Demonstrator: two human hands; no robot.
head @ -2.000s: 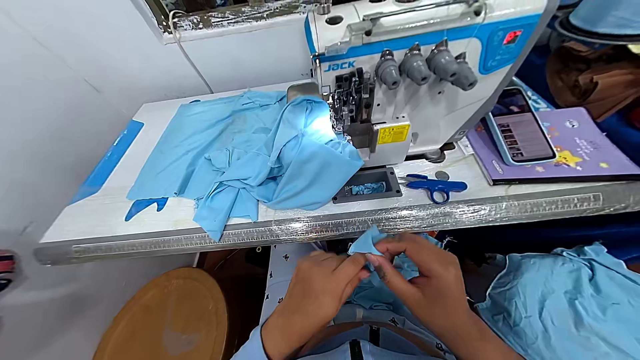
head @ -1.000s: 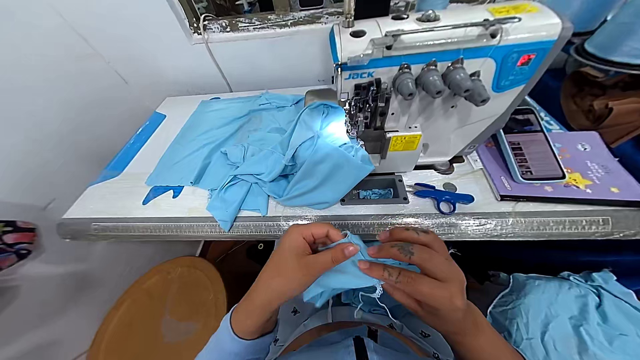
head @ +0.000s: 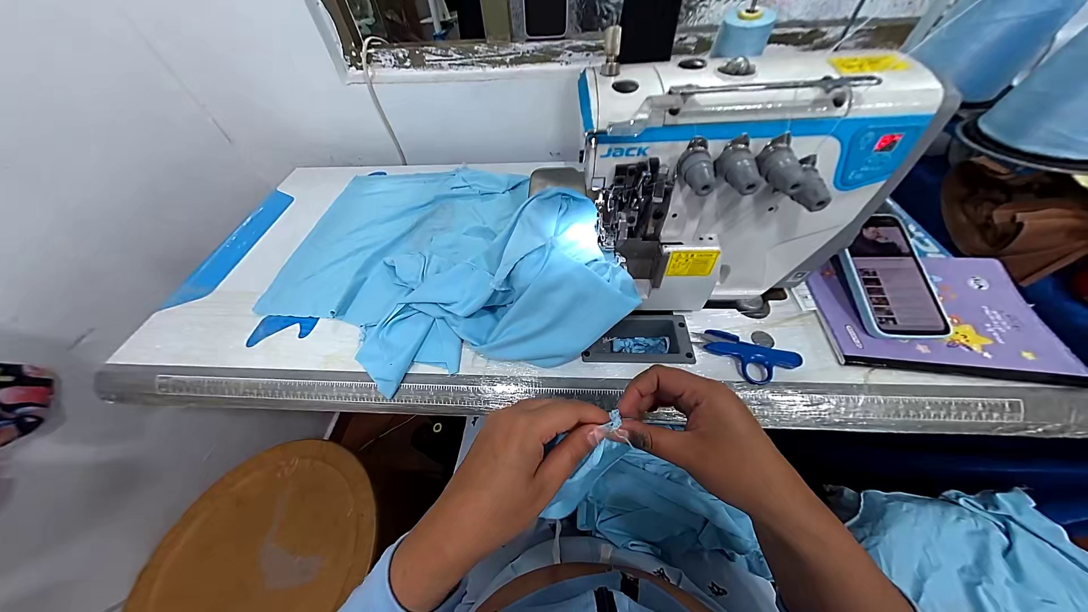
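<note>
My left hand (head: 535, 459) pinches the gathered edge of a light blue fabric piece (head: 654, 493) between thumb and fingers. Close against it, my right hand (head: 688, 425) grips the same edge, where loose threads show. The rest of that piece hangs over my lap, in front of the table edge. More light blue fabric (head: 442, 263) lies crumpled on the table, its right side lit under the needle area of a Jack overlock sewing machine (head: 765, 221). Blue thread snips (head: 752, 353) lie beside a small recessed tray (head: 595, 353) that holds a bit of blue material.
A phone (head: 901, 280) rests on a purple notebook (head: 994, 314) at the right. Large blue thread cones (head: 1037, 110) stand beyond. A ruler strip (head: 340, 389) runs along the table's front edge. A round brown stool (head: 263, 527) is at lower left; more blue fabric (head: 969, 544) lies at lower right.
My hands have come together on a small part of the fabric's edge; one second ago they were farther apart with the piece spread between them. The fabric on the table looks unchanged.
</note>
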